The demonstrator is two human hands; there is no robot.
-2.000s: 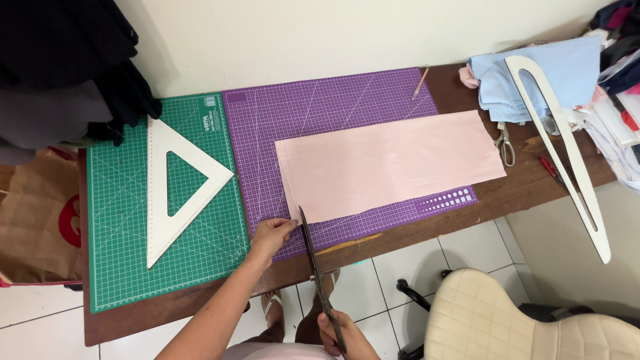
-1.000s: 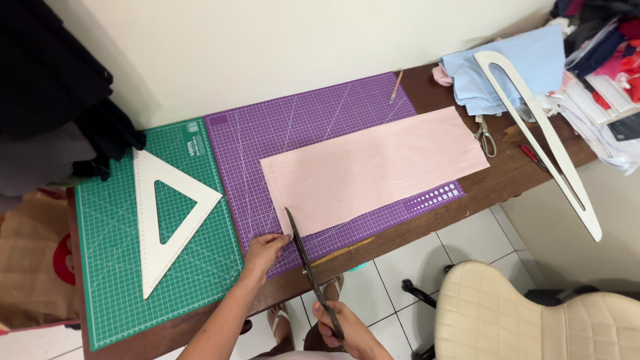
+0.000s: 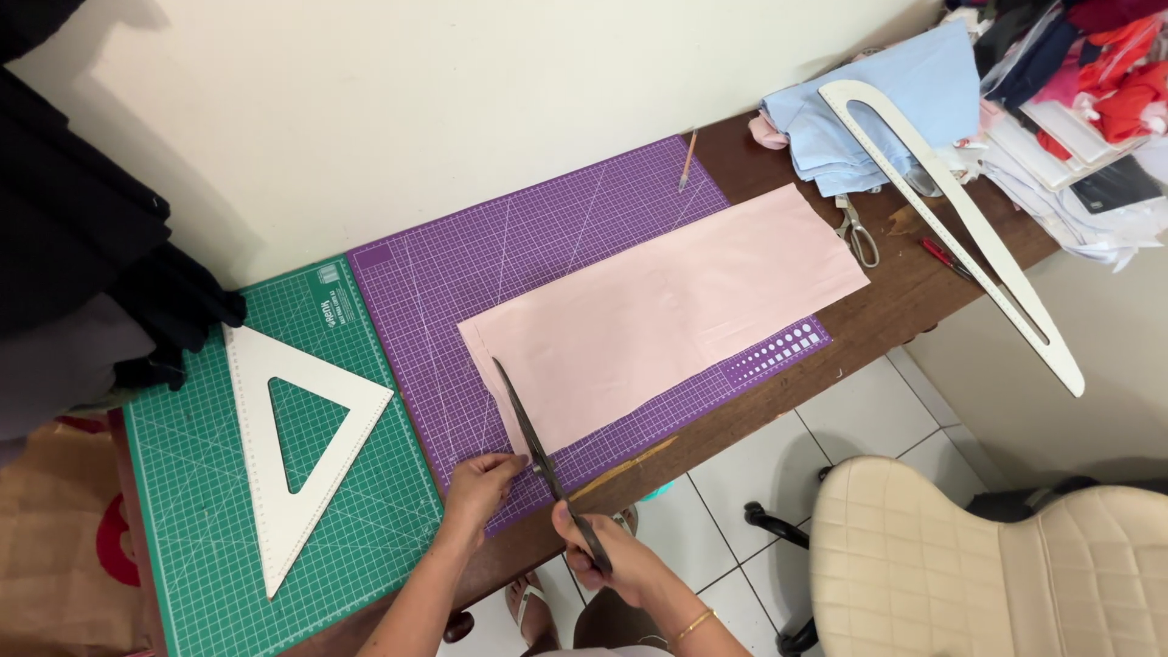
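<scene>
A long piece of pink fabric (image 3: 657, 310) lies on the purple cutting mat (image 3: 429, 301). My right hand (image 3: 607, 547) grips the handles of dark fabric scissors (image 3: 529, 424), whose blades lie along the fabric's left end, with a narrow strip to their left. The lower end of that strip is pinched between the fingertips of my left hand (image 3: 484, 488), just left of the blades. A white set square (image 3: 251, 438) rests on the green cutting mat (image 3: 196, 547) to the left.
Folded blue cloth (image 3: 876, 100), small metal scissors (image 3: 858, 233), a red-handled tool (image 3: 944, 258) and a long white curved ruler (image 3: 967, 214) are at the right. A pencil (image 3: 689, 160) lies at the mat's back edge. A beige chair (image 3: 894, 557) stands by the wooden table (image 3: 776, 379).
The scissors have advanced from the fabric's lower left corner up along its left end, and a narrow strip now shows beside the blades. My left hand remains at the lower corner.
</scene>
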